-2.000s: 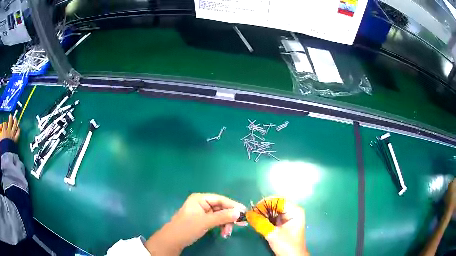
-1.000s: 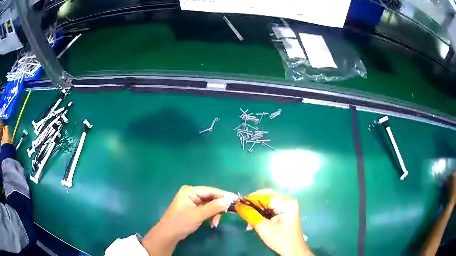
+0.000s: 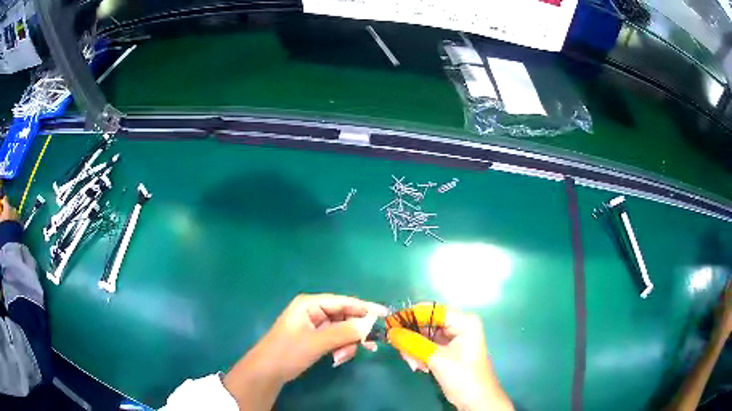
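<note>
My left hand [image 3: 325, 333] pinches a small connector end between thumb and forefinger; a white part shows at its fingertips. My right hand [image 3: 449, 345], with orange finger cots on thumb and forefinger, grips thin black wires [image 3: 417, 319] that fan out between its fingers. The two hands' fingertips almost touch at the near centre of the green mat. The small connector is mostly hidden by the fingers. A loose heap of thin grey-silver pins [image 3: 409, 215] lies beyond my hands.
Cable assemblies [image 3: 76, 213] are piled at left, with a single one [image 3: 124, 241] beside them and another [image 3: 632, 245] at right past dark tape [image 3: 578, 297]. Behind the rail [image 3: 305, 132] lies a clear bag [image 3: 514, 96]. A person's sleeve [image 3: 20, 281] is far left, another person's arm [image 3: 706, 361] far right.
My hands stay together at the near centre, shifted slightly. The black wires are fanned out more than one second ago. The neighbour's hand at left has moved a little.
</note>
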